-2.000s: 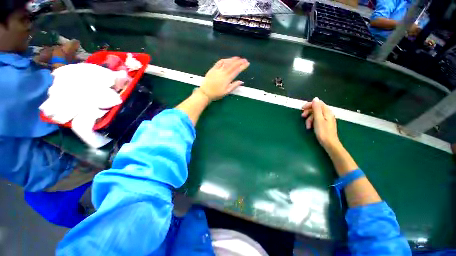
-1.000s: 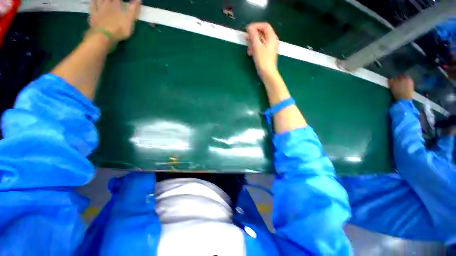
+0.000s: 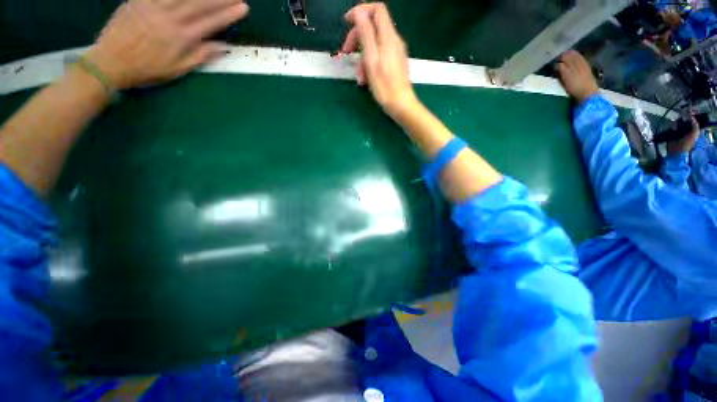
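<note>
My left hand (image 3: 169,39) is bare and slightly blurred, over the white rail (image 3: 279,61) at the upper left, its fingers stretched to the right with nothing seen in them. A pale green-yellow band is on that wrist. My right hand (image 3: 381,59) is over the rail right of it, fingers loosely bent and partly apart; no held object shows, though its palm side is hidden. A blue wrist strap (image 3: 446,159) is on the right wrist. A small dark module (image 3: 298,13) with metallic details lies on the dark green belt (image 3: 440,31) beyond the rail, between my hands.
The glossy green bench (image 3: 259,157) lies on the near side of the rail, with bright reflections. A grey post (image 3: 558,41) rises from the rail at the right. A neighbour's hand (image 3: 579,76) and blue sleeve (image 3: 629,173) are at the right. Small specks dot the rail.
The view has swung right and down; the red basket and black trays have left it. Both hands stay at the rail. The right fingers look less curled than one second ago.
</note>
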